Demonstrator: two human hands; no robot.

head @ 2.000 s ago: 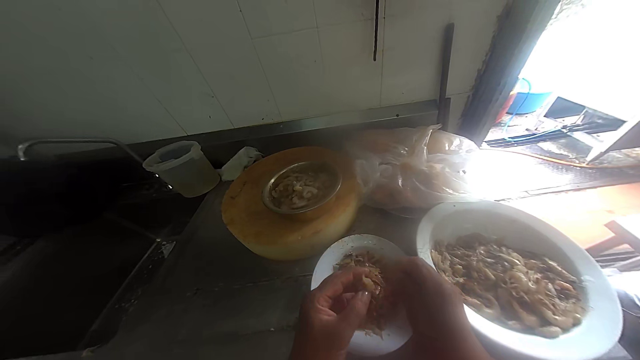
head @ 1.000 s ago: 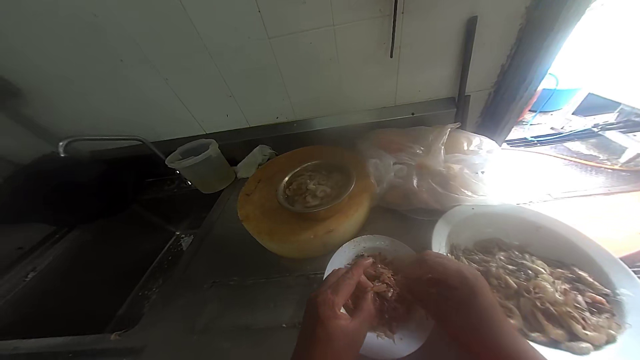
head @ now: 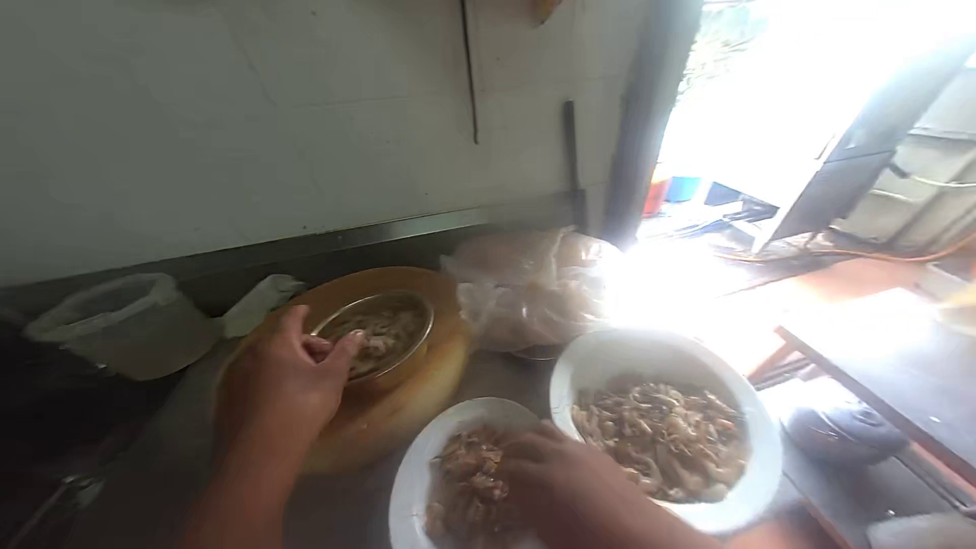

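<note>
My left hand [head: 293, 366] is over the near left rim of a round metal bowl [head: 428, 324], thumb and fingers apart above pale peeled shrimp [head: 381, 335]. That bowl stands on a thick round chopping block [head: 427, 396]. My right hand [head: 557, 473] reaches over a white bowl [head: 412, 457] of shrimp shells [head: 473, 473]; its fingertips are blurred, and whether they hold anything is not clear. Close by on the right, a larger white basin [head: 755, 457] contains many unpeeled shrimp [head: 663, 435].
Behind the basin lie filled clear plastic bags [head: 526, 290]. A translucent plastic tub [head: 137, 328] and a crumpled white bag [head: 259, 305] are left of the block. A metal-topped table [head: 884, 366] and a dark lidded pot [head: 842, 419] are at the right, near a bright doorway.
My left hand has moved from the shell bowl up and left to the metal bowl. My right hand remains at the shell bowl. The view has shifted.
</note>
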